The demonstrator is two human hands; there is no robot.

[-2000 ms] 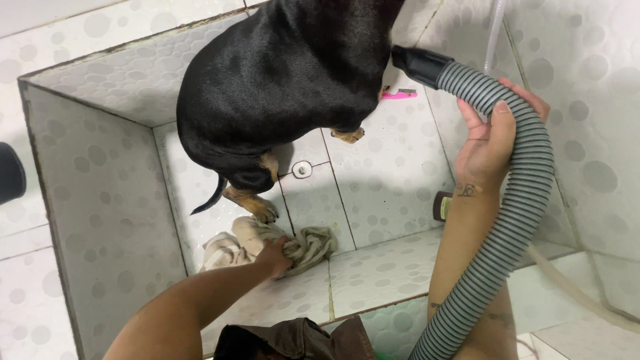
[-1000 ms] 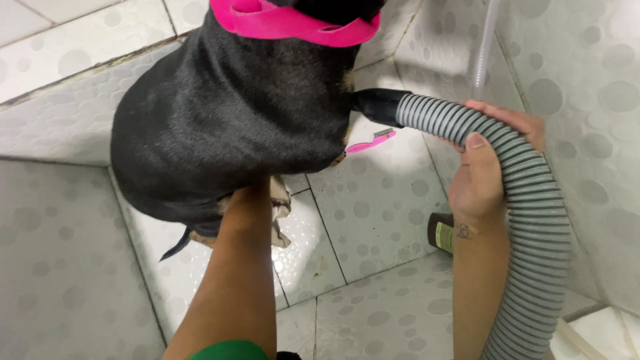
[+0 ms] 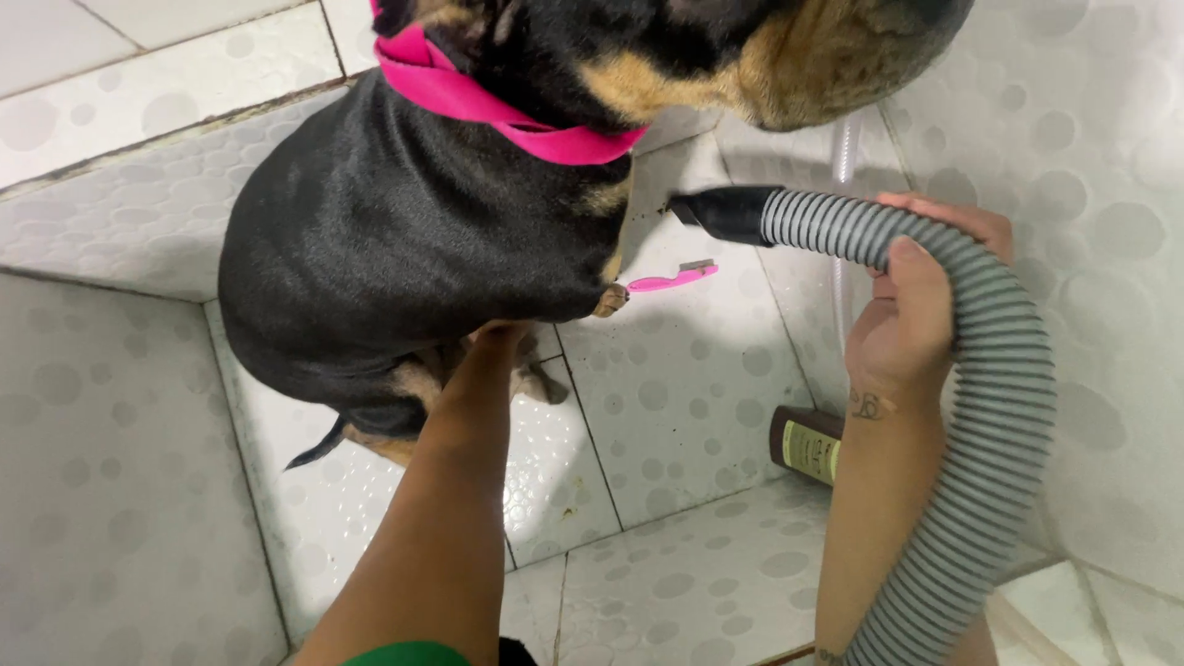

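A black-and-tan dog point(image 3: 416, 231) with a pink band point(image 3: 518, 125) around its neck sits in a tiled basin. My right hand point(image 3: 911, 305) grips a grey corrugated hose point(image 3: 1004, 370), whose black nozzle point(image 3: 726, 213) points left toward the dog's chest, apart from it. My left forearm point(image 3: 449, 472) reaches up under the dog's belly; the hand is hidden there, so what it holds cannot be seen. Beside that spot, a bit of greyish cloth point(image 3: 541, 384) shows. A pink-handled comb or brush point(image 3: 671, 277) lies on the tiles by the dog's front paw point(image 3: 610, 301).
A brown bottle with a pale label point(image 3: 805, 444) lies at the basin's right side, partly behind my right forearm. A clear thin hose point(image 3: 844, 166) hangs along the right wall. Tiled walls point(image 3: 102, 444) enclose the dog at the left and back.
My left hand, at first on the cloth on the floor behind the dog, has moved up under its belly. The dog's head has come into view. The nozzle now stands apart from the dog's chest.
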